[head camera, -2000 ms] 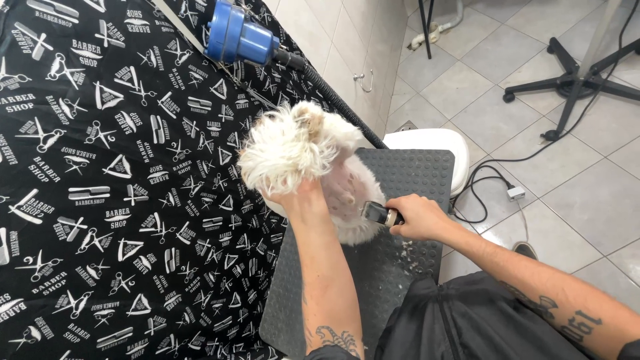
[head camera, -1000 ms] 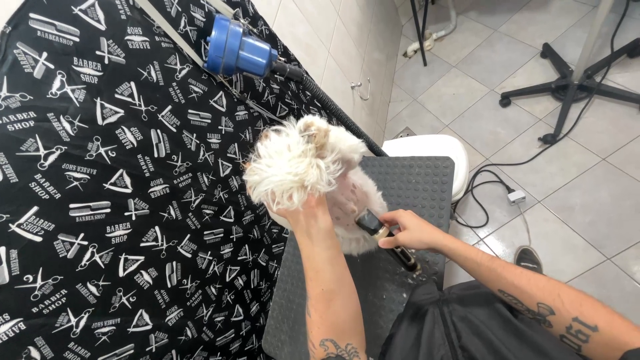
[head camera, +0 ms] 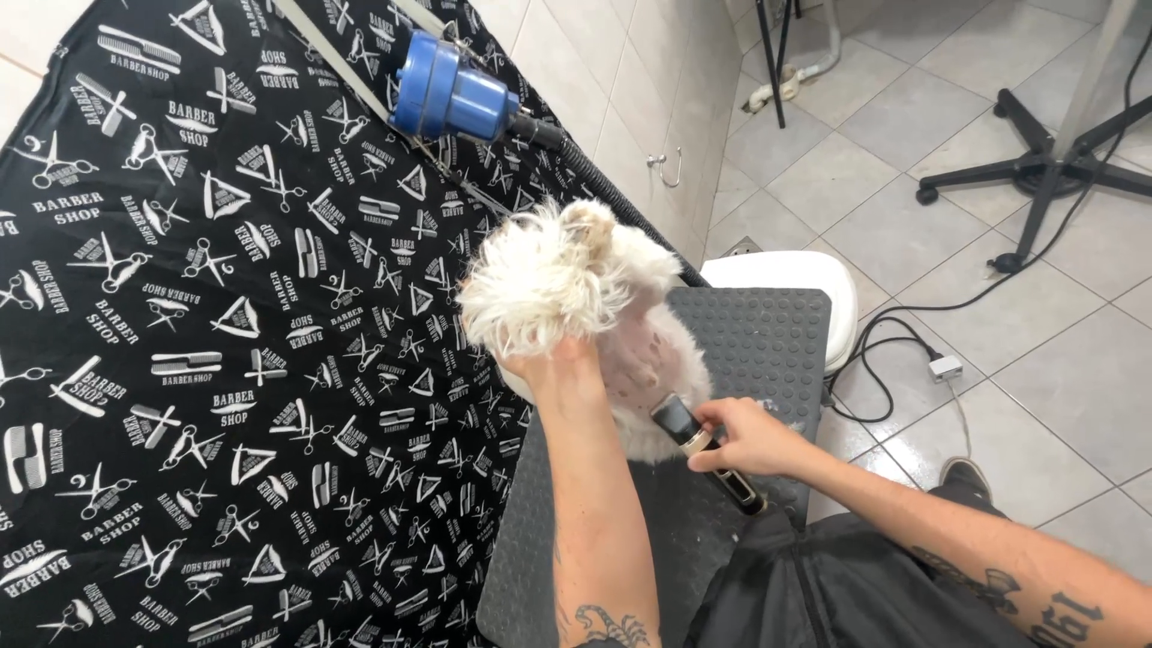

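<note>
A white dog (head camera: pixel 661 360) with a shaggy head is upright on a grey studded grooming table (head camera: pixel 774 337), its closely trimmed, pinkish belly side facing my right hand. My left hand (head camera: pixel 562 355) is at the dog's head and neck; the fur hides its fingers, so its grip cannot be made out. With my right hand (head camera: pixel 742 436) I hold a black and gold cordless hair clipper (head camera: pixel 688 427), its head against the lower body fur and its body slanting down toward my lap. Loose fur clippings lie on the table near my right hand.
A blue dryer (head camera: pixel 459 90) with a black hose (head camera: pixel 612 189) hangs by the tiled wall, above a black patterned cloth (head camera: pixel 234 360). Behind the table is a white plastic object (head camera: pixel 810 270). On the floor are a black wheeled stand base (head camera: pixel 1048 166) and a cable with a small adapter (head camera: pixel 945 367).
Two seconds ago the clipper was held nearly level from the right; now its body points down toward my lap. My left hand remains at the dog's head.
</note>
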